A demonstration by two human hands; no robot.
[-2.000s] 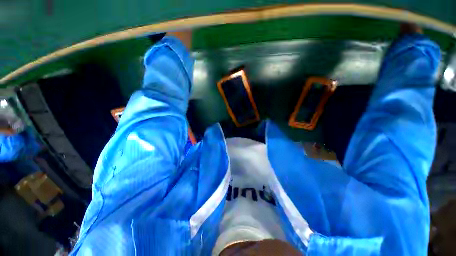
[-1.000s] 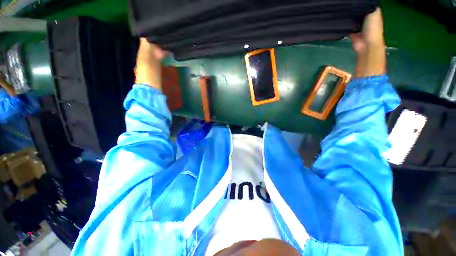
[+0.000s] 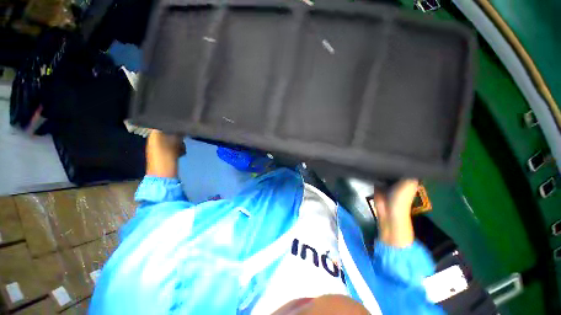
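Observation:
A large black compartment tray [image 3: 320, 80] with four shallow pockets spans the upper middle of the view, held up in front of me and slightly blurred. The pockets show no panels. My left hand [image 3: 165, 154] grips its lower left edge. My right hand [image 3: 397, 209] grips its lower right edge. The fingers are partly hidden by the tray. An orange frame jig [image 3: 422, 200] shows partly behind my right hand.
Taped brown cartons [image 3: 61, 234] stand at the lower left. Black cloth [image 3: 98, 117] hangs at the left. The green bench [image 3: 492, 184] curves down the right, with several small panels along its rail. A white-faced panel [image 3: 446, 283] lies at the lower right.
The view has swung left, away from the bench toward the cartons. The black tray, held edge-on a second ago, now shows its pockets. Both hands still hold it.

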